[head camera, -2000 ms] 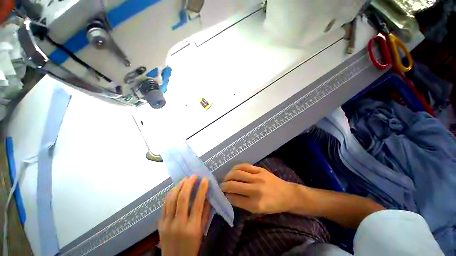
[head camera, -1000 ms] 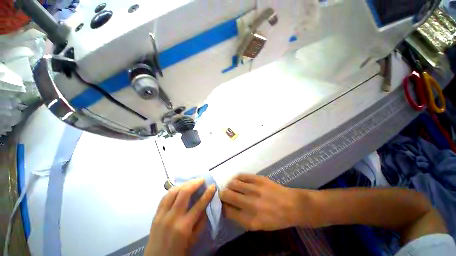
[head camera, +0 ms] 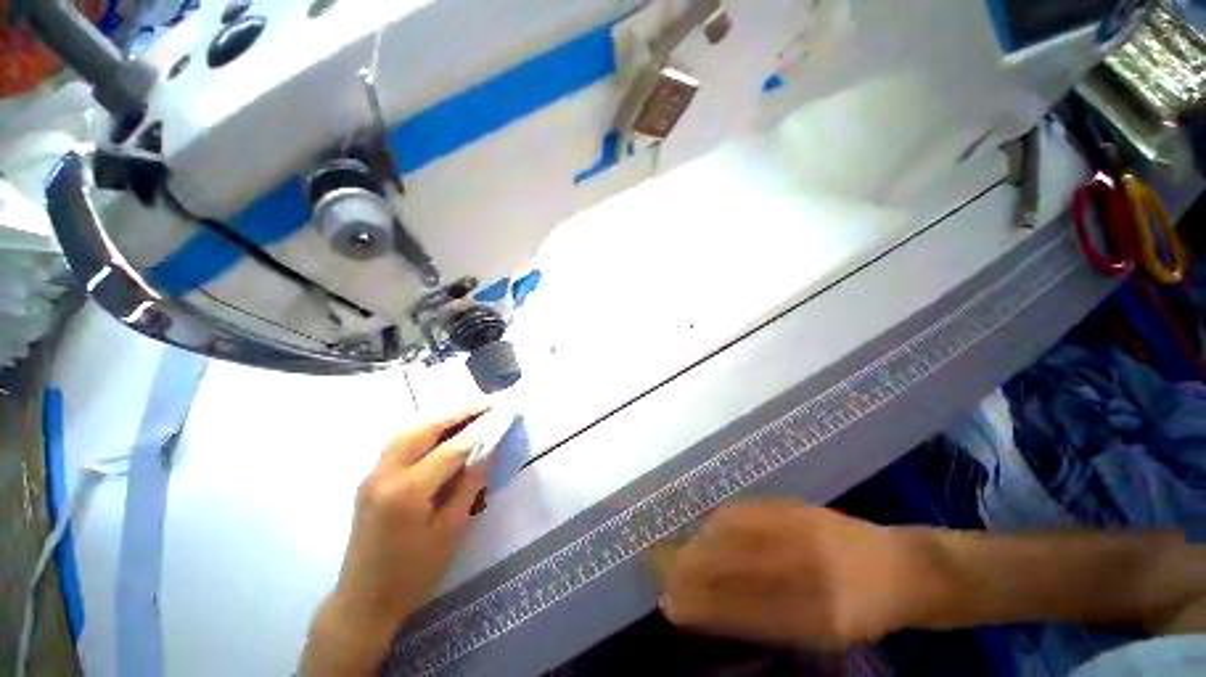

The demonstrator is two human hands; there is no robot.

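My left hand is on the white machine bed in front of the needle area, its fingertips closed on a small pale folded piece. The piece is mostly hidden by my fingers and washed out by glare. The dark knurled knob is just above it. My right hand is blurred at the table's front edge, its fingers curled; whether it holds anything I cannot tell. The sewing machine head spans the top.
A long pale blue strip lies flat on the table's left, with a thin white tape at the edge. A ruler band runs along the front edge. Scissors lie at the right end. Blue-grey cloth is heaped lower right.
My left hand has carried the pale piece up from the table's front edge towards the needle area. My right hand has let go of it and moved right and down.
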